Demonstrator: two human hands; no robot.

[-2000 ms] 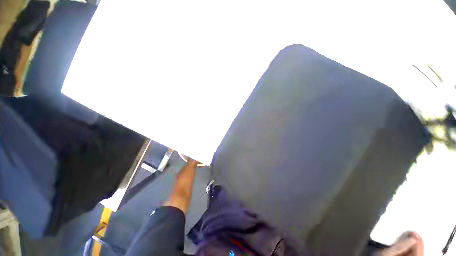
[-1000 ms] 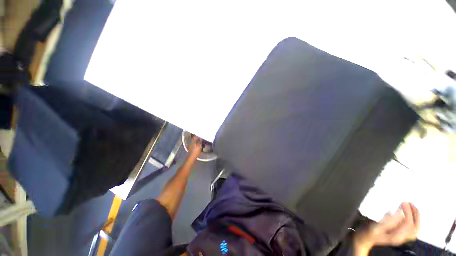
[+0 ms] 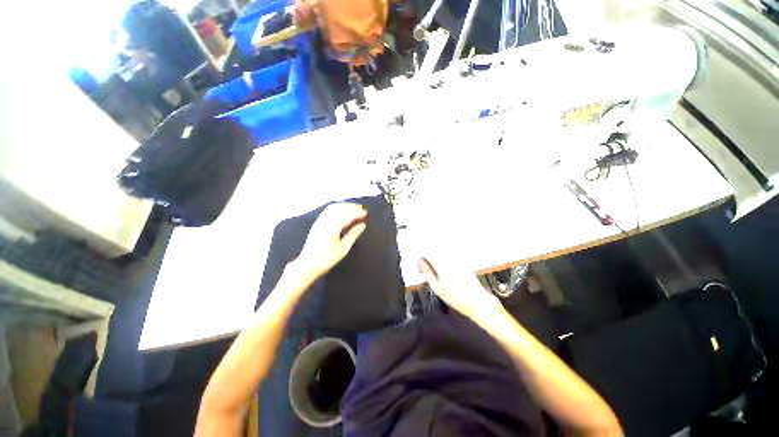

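Observation:
A black fabric panel [image 3: 363, 286] lies on the white table by the machine's needle area [image 3: 401, 175], its near end at the table's front edge. My left hand [image 3: 331, 239] lies on top of the panel, near its far end, with thumb and fingers apart. My right hand [image 3: 444, 282] is just right of the panel at the table's front edge. Its thumb shows, but glare and the hand itself hide the other fingers, so its hold cannot be told. The needle and presser foot are too washed out to make out.
White sewing machine [image 3: 530, 94] across the back. Red-handled snips [image 3: 594, 205] lie right of the needle. A black pile [image 3: 192, 162] is at the left end, blue crates [image 3: 273, 102] behind. A round bin [image 3: 323, 380] and black panels [image 3: 658, 358] are below the front edge.
The view has swung up to the machine. The panel, large and close before, now lies by the needle area. My left hand has come up from beside the bin onto it; my right hand is beside it.

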